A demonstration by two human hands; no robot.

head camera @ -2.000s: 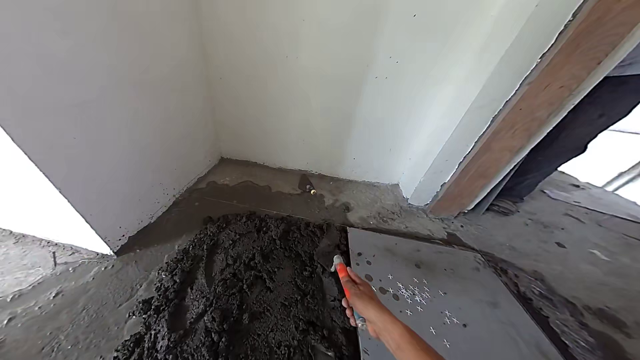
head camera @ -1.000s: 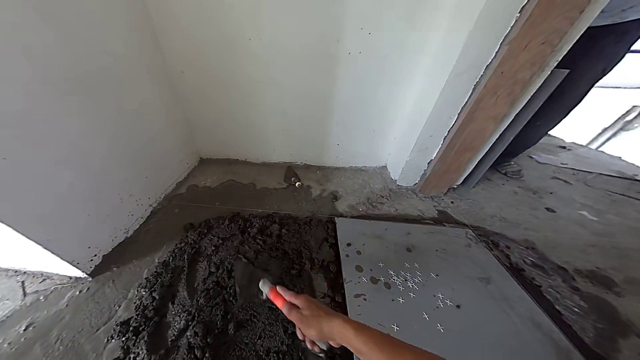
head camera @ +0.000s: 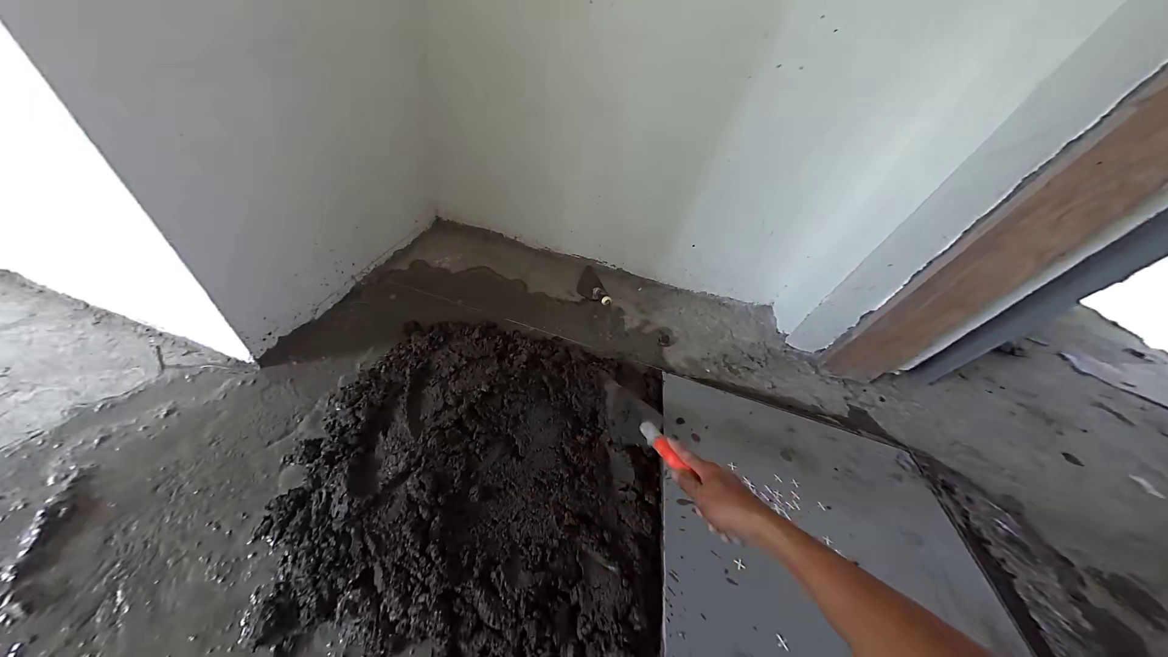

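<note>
My right hand [head camera: 716, 493] grips the red and white handle of a trowel [head camera: 630, 411]. The trowel's blade lies over the right edge of a bed of dark, lumpy mortar [head camera: 493, 474], close to the tile's left edge. Beneath my hand and forearm is a large grey floor tile [head camera: 876, 529], with several white cross-shaped tile spacers [head camera: 776, 497] scattered on it and dark spots of mortar. A thin string line [head camera: 511, 321] runs just behind the mortar. My left hand is out of view.
White walls [head camera: 584, 137] meet in a corner behind the mortar. A second, dark trowel-like tool [head camera: 593, 286] lies on the concrete near the back wall. To the right stands a door opening with a brown jamb [head camera: 995, 237]. Wet grey slurry [head camera: 182, 511] coats the floor at left.
My right hand and the trowel have moved from over the mortar to the right, to the tile's edge. The person's dark-trousered leg in the doorway is out of view now.
</note>
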